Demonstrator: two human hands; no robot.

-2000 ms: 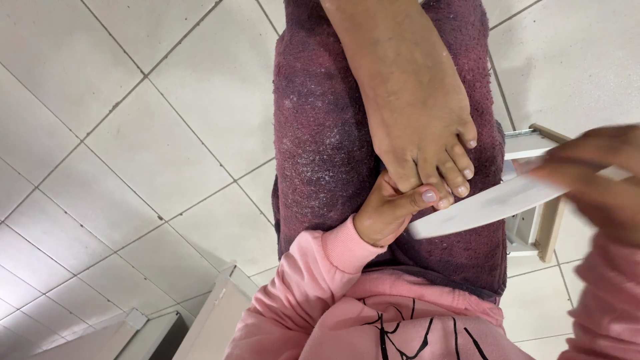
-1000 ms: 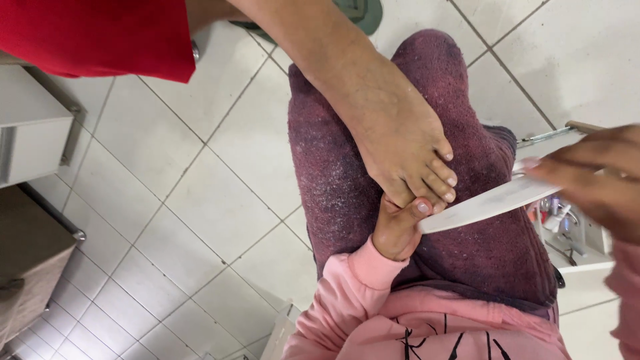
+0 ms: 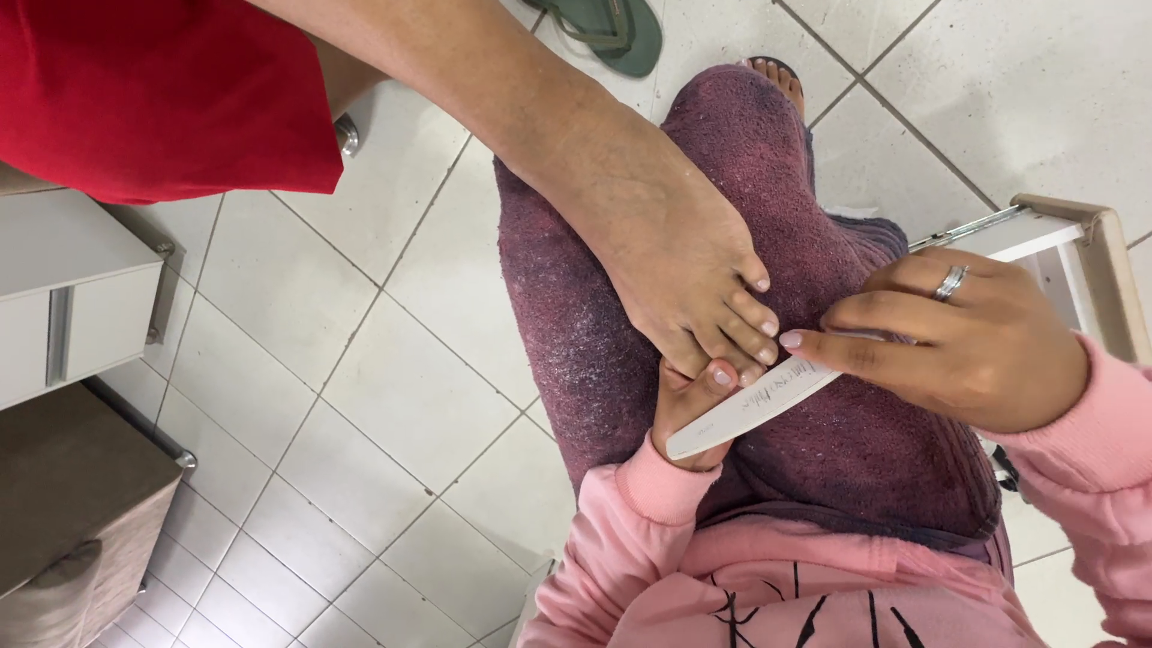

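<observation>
Another person's bare foot (image 3: 666,225) rests on a purple towel (image 3: 576,324) dusted with white powder, spread over my lap. My left hand (image 3: 688,400) grips the smallest toes, its thumb lying near their tips. Between thumb and fingers, my right hand (image 3: 945,337), with a ring on one finger, holds a curved white nail file (image 3: 751,405) that bears writing. The file slants down to the left, passing close by the small toes and across my left hand. Whether it touches a nail I cannot tell.
An open drawer (image 3: 1102,270) stands beside my right hand. A white cabinet (image 3: 81,279) and a brown upholstered seat (image 3: 81,477) are at the left. The person's red garment (image 3: 171,99) hangs at the upper left. A green flip-flop (image 3: 630,36) lies on the tiled floor (image 3: 360,432).
My right hand has moved inward, closer to the toes, along the file. My left hand keeps its hold on the foot. The view has shifted, bringing the red garment and left-side furniture in.
</observation>
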